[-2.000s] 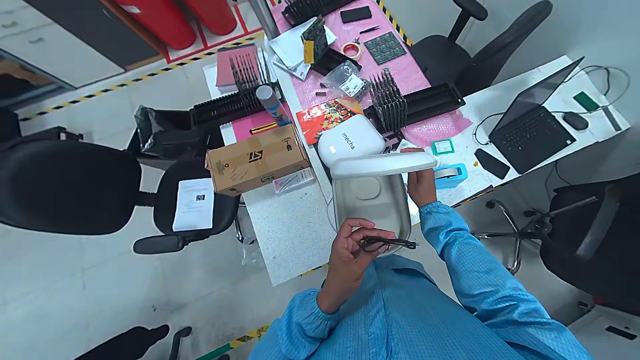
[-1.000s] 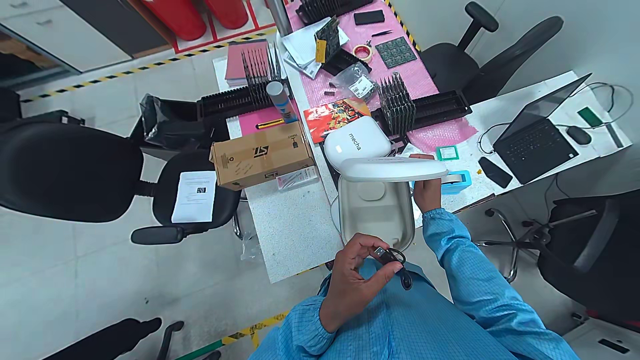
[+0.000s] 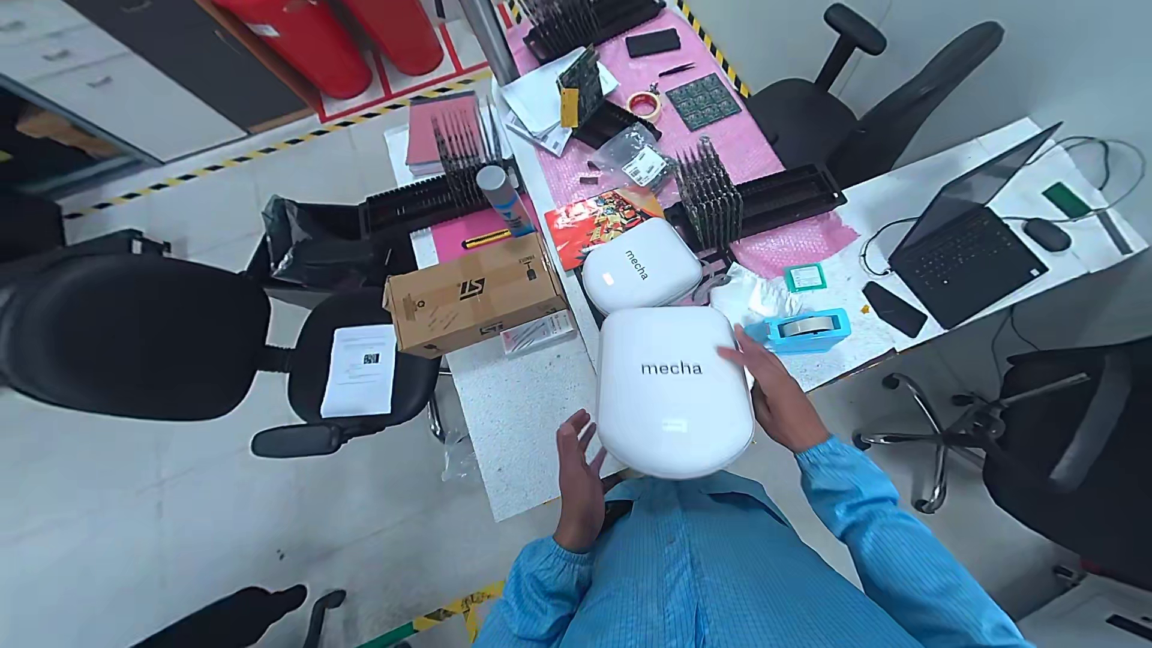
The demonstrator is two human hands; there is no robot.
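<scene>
A rounded white plastic case (image 3: 675, 423) with its lid down is held above the near edge of the table, in front of my body. My right hand (image 3: 781, 396) grips its right side, with fingertips on the lid. Beside the case's left edge is my left hand (image 3: 580, 481), fingers spread and raised; whether they touch the case is unclear. Something dark shows by the left palm, too small to identify. A second white case (image 3: 639, 268) lies on the table just beyond the first.
A cardboard box (image 3: 477, 297) sits left of the cases. At the right are a blue tape dispenser (image 3: 805, 330), a phone-like black object (image 3: 894, 309) and a laptop (image 3: 967, 261). Black racks (image 3: 711, 193) stand on pink wrap behind. Office chairs (image 3: 135, 328) flank the tables.
The lid of the near case, raised before, is now down. My left hand, which held a small dark cable below the case, has moved up to its left side. The cable is no longer clearly visible.
</scene>
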